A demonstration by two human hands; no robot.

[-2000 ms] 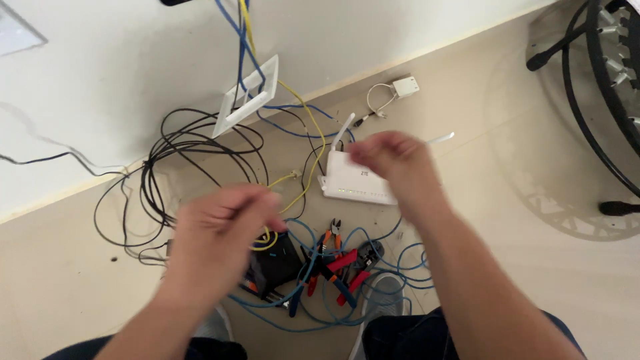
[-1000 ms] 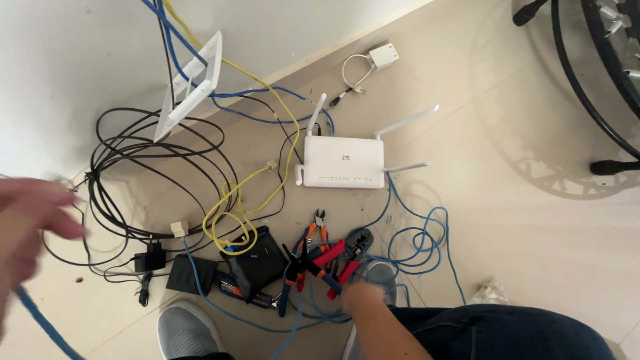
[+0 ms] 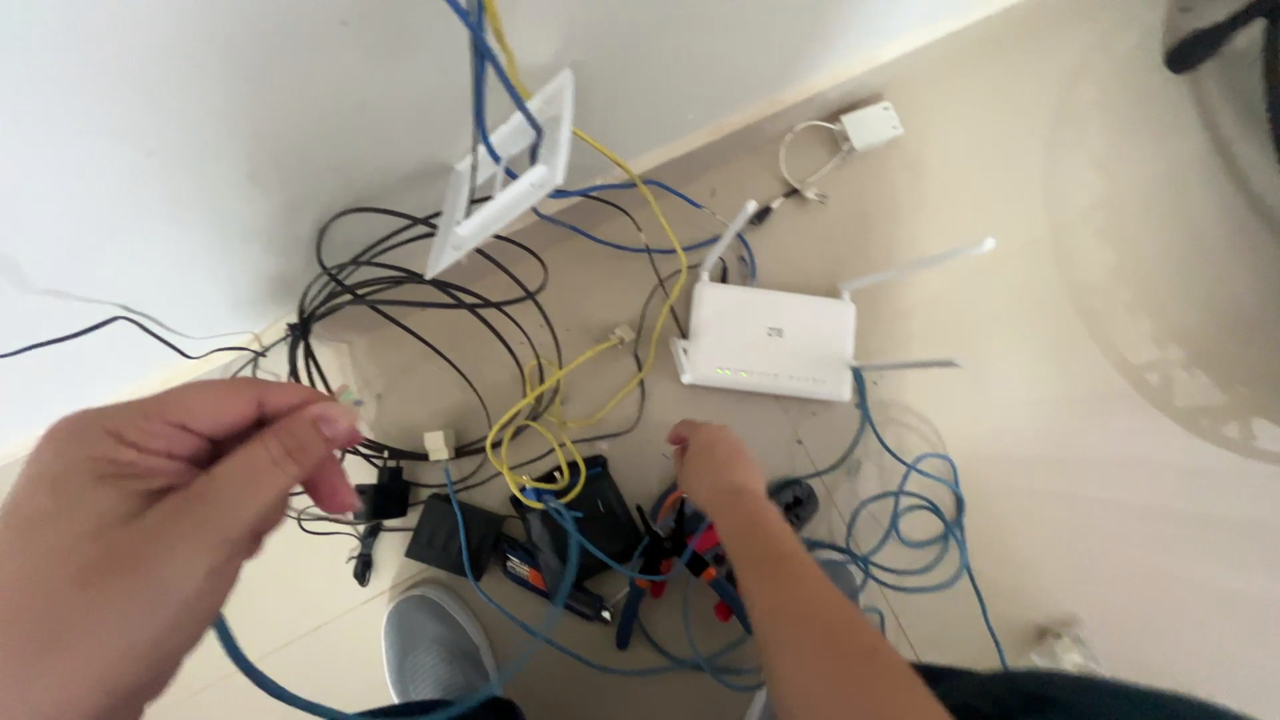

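Note:
My left hand (image 3: pixel 190 500) is raised at the left with its fingers curled. A thick-looking blue network cable (image 3: pixel 265 680) runs out from under its palm; the grip point is hidden. My right hand (image 3: pixel 715 465), fingers bent, is over the tools and below the white router (image 3: pixel 770 340); its grasp is unclear. Under the right wrist lie orange-and-blue handled pliers (image 3: pixel 632 605) and a partly covered red-handled crimping tool (image 3: pixel 795 500). A yellow network cable (image 3: pixel 500 430) loops beside a black case (image 3: pixel 590 520). The router has lit green lights and raised antennas.
A white wall frame (image 3: pixel 500 205) hangs with cables through it. Coiled black cable (image 3: pixel 420 290) lies by the wall. A white box (image 3: pixel 870 125) sits behind the router. Blue cable coils (image 3: pixel 905 520) spread at right. A grey shoe (image 3: pixel 437 645) stands near the black items.
My left hand has come further into view from the left edge. My right hand has moved up from beside the red-handled tool toward the router.

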